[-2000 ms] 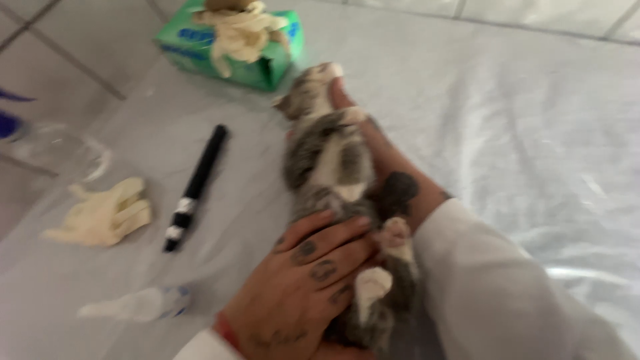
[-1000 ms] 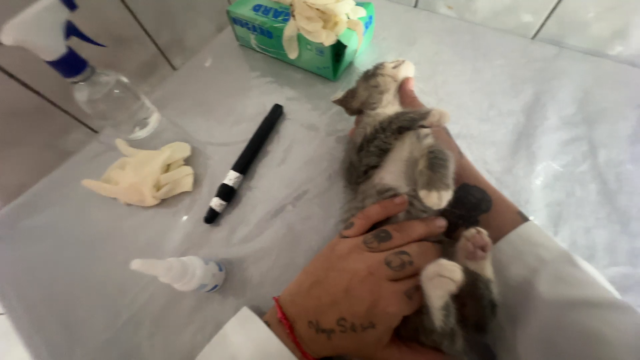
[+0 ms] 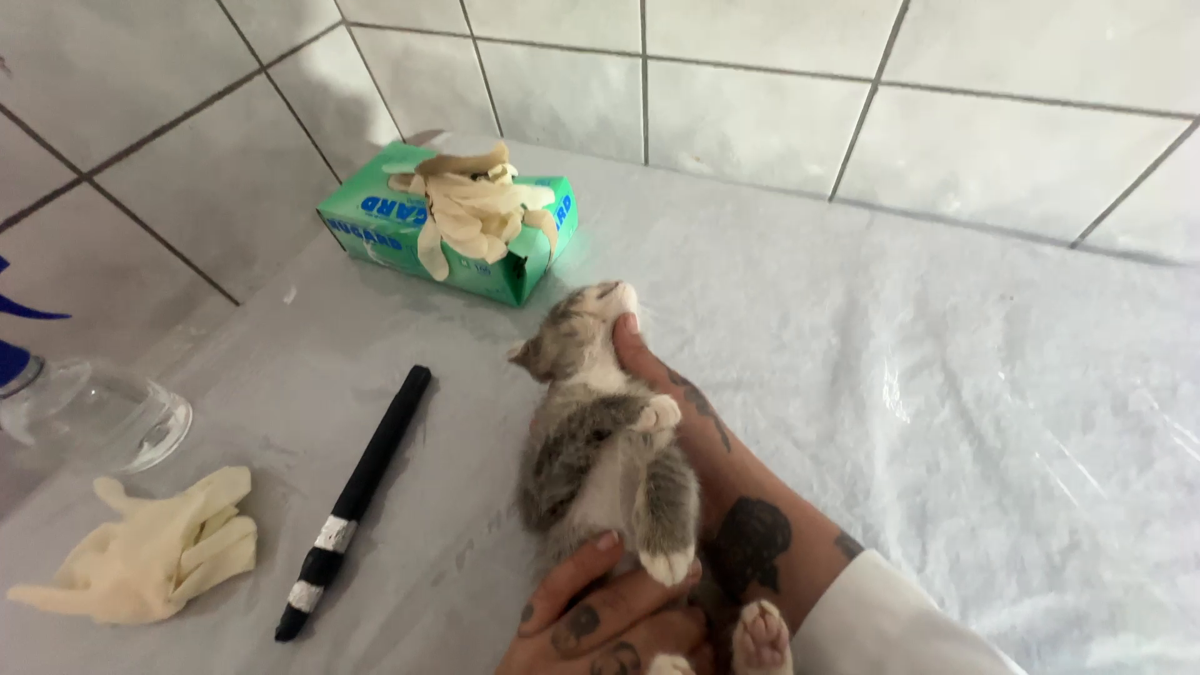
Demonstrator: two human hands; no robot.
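A grey tabby and white kitten (image 3: 600, 450) lies on its back on a plastic-covered surface, head towards the wall and hind paws at the bottom edge. My right hand (image 3: 642, 352) comes from the right and supports it beneath the head and neck; the thumb shows beside its jaw and the other fingers are hidden under it. My left hand (image 3: 609, 614), tattooed on the fingers, rests across the kitten's lower belly, partly cut off by the bottom edge. Its fingers lie over the fur between the fore and hind legs.
A green box of latex gloves (image 3: 375, 220) stands beyond the kitten's head. Left of the kitten lie a black stick with white tape bands (image 3: 370, 469) and a crumpled latex glove (image 3: 159, 553). A clear spray bottle (image 3: 94, 412) is at the left edge, and a tiled wall (image 3: 750, 103) runs behind.
The view has shifted, showing more wall and leaving the small white dropper bottle out of frame. Both hands keep their places on the kitten.
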